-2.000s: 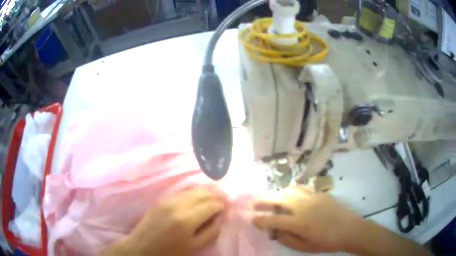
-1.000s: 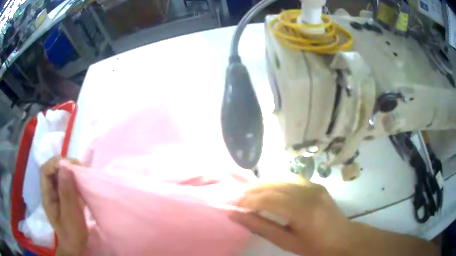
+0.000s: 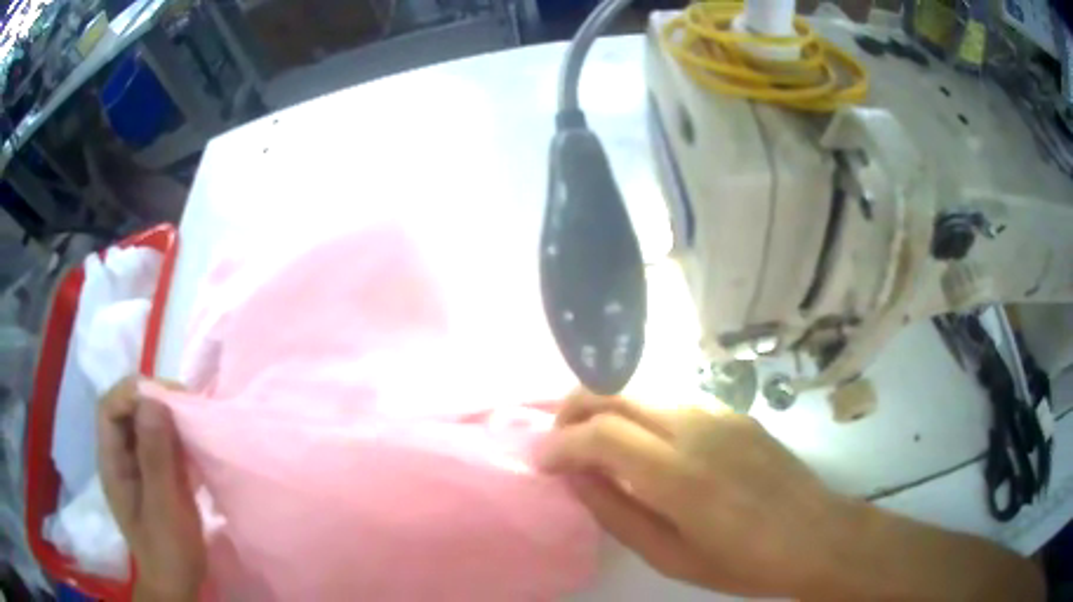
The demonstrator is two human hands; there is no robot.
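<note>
A pink garment [image 3: 388, 506] lies on the white sewing table, its near part stretched between my hands. My left hand [image 3: 151, 482] pinches its edge at the left, beside the red tray. My right hand [image 3: 694, 488] grips the cloth edge just left of and below the needle area; its fingertips are partly hidden in the cloth. The cream sewing machine [image 3: 753, 212] stands at the right, with its presser foot area [image 3: 735, 382] brightly lit. The cloth does not appear to be under the foot.
A grey lamp [image 3: 592, 259] hangs left of the machine head. A red tray [image 3: 38, 459] with white fabric pieces [image 3: 112, 341] is at the left. Black-handled scissors [image 3: 1014, 453] lie right of the needle. Yellow cord [image 3: 765, 65] loops around the white post. The table's far edge is behind.
My left hand has moved from the middle to the left edge of the cloth, stretching it. My right hand stays near the needle area, its fingers now more bent. The view has shifted.
</note>
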